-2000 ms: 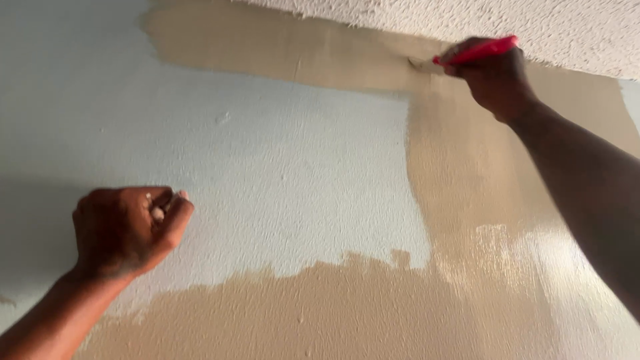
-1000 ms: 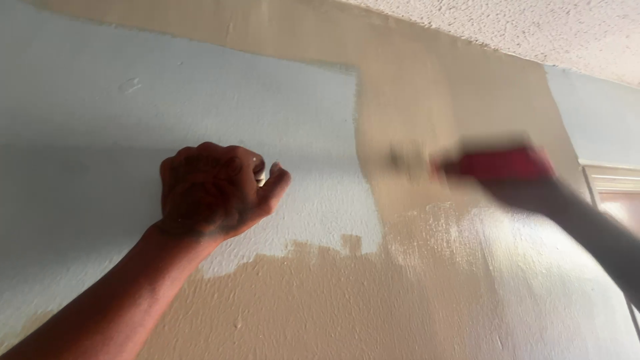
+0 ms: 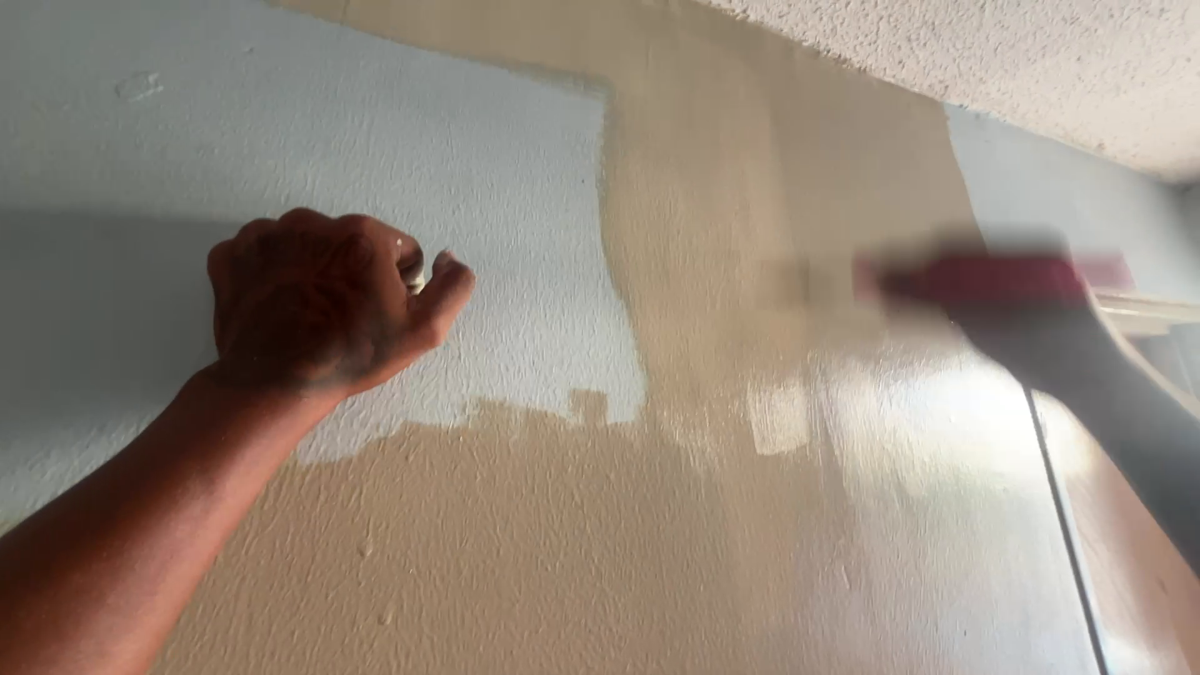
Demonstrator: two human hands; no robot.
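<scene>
My right hand, blurred by motion, grips a paintbrush with a red handle at the right of the head view. The faint, smeared bristles point left over the tan-painted part of the wall. My left hand is curled closed in front of the pale blue part of the wall; a small whitish bit shows between thumb and forefinger, and I cannot tell what it is. The tan paint borders the blue patch above, right and below, with a ragged lower edge.
A rough-textured white ceiling slants across the top right. Another pale blue stretch of wall lies beyond the tan at the right. Part of a light-coloured frame shows behind my right forearm, and a thin dark edge runs down below it.
My right hand with the brush has come down from the tan strip beside the ceiling, where it was two seconds ago. The view has swung to the right. My left hand remains curled.
</scene>
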